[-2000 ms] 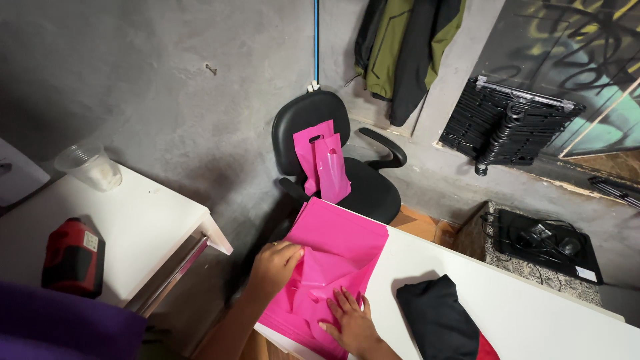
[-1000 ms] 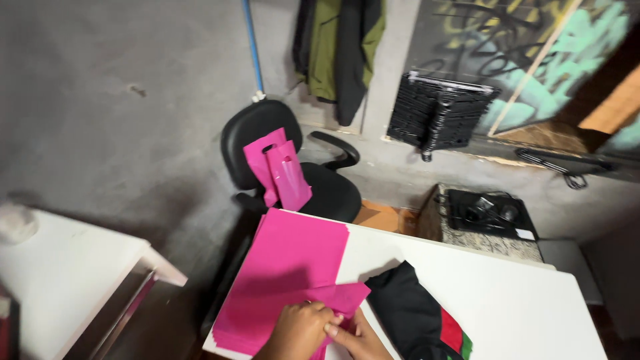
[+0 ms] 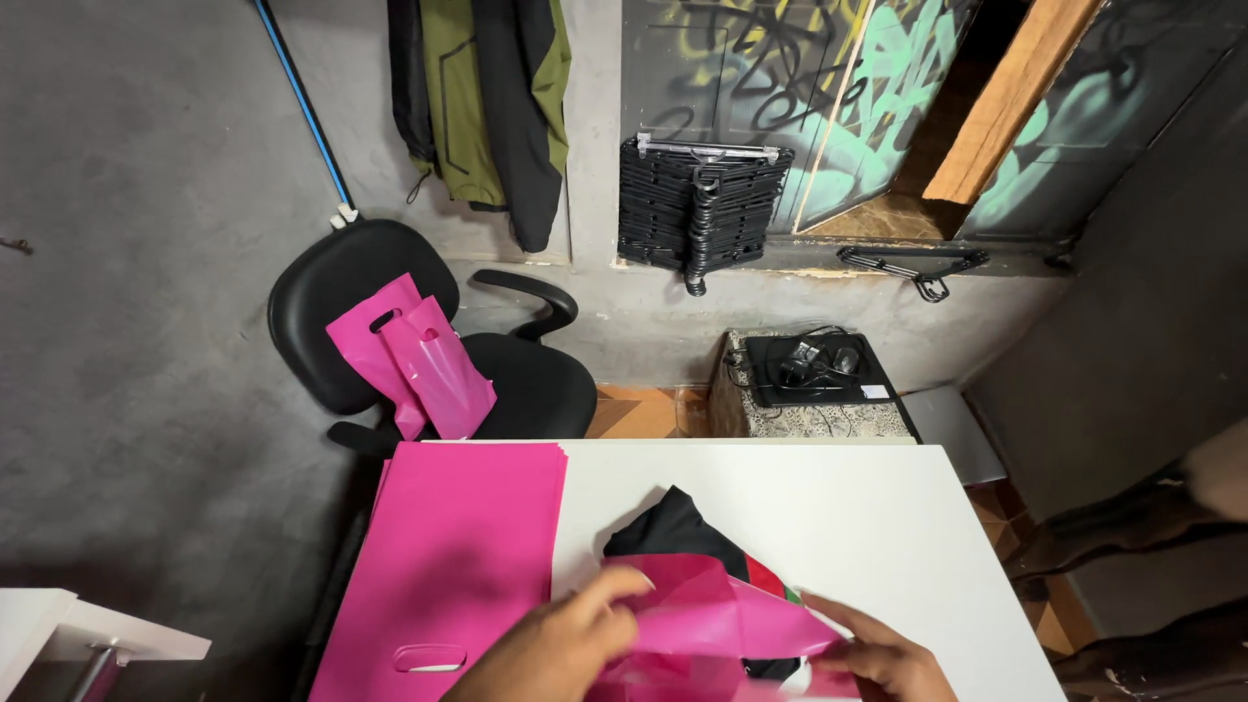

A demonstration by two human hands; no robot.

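Note:
A pink plastic bag (image 3: 721, 609) is spread between my two hands at the table's near edge, lying over a folded black garment (image 3: 678, 526) with red and green parts. My left hand (image 3: 575, 624), somewhat blurred, grips the bag's left side. On its right side, my right hand (image 3: 877, 648) has the bag's edge between thumb and fingers. A stack of flat pink bags (image 3: 468, 546) with a cut-out handle lies on the left of the white table (image 3: 829, 507). The lower part of the held bag is blurred and runs out of view.
Behind the table stands a black office chair (image 3: 536, 385) with pink bags (image 3: 439, 361) on it. A patterned box (image 3: 809, 421) carries a black device with cables (image 3: 819, 366). Black hangers (image 3: 702, 210) and jackets (image 3: 478, 107) hang at the wall. A white furniture corner (image 3: 88, 624) is at lower left.
One bag has come off the stack in my hands and moved right, over the black garment, which lay uncovered before. The view has swung right.

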